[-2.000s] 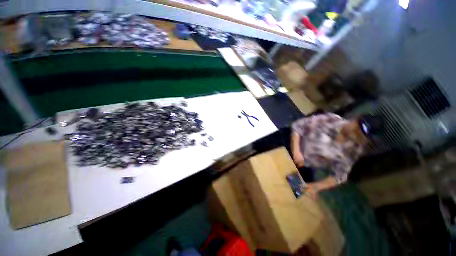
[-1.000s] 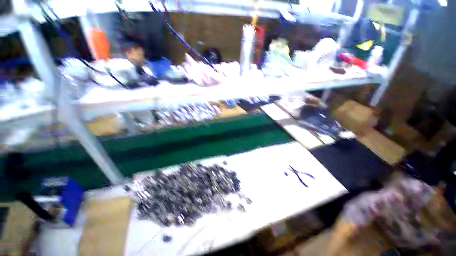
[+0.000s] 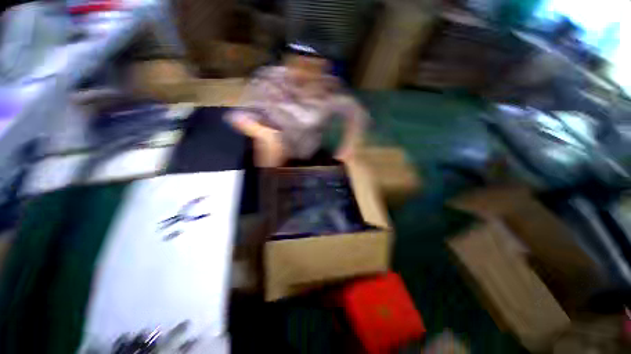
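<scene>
The view is strongly blurred. An open brown parts carton (image 3: 328, 259) stands beside the bench, with dark contents inside. The cutting pliers (image 3: 183, 216) lie open on the white bench (image 3: 162, 276). The near end of the dark and silver component pile (image 3: 156, 340) shows at the bottom edge. My left hand is out of the picture. A small blurred skin-toned patch at the bottom edge, right of the red stool, may be my right hand (image 3: 446, 343); its fingers and any hold cannot be made out.
A person (image 3: 301, 110) sits behind the parts carton, arms reaching to it. A red stool (image 3: 384, 311) is in front of the carton. Another open carton (image 3: 508, 276) lies at the right on the green floor. The green conveyor (image 3: 41, 256) runs along the left.
The view has swung right and down from bench and shelf to the parts carton and floor. The blue unit and cardboard sheet have left the picture; the red stool and right carton show.
</scene>
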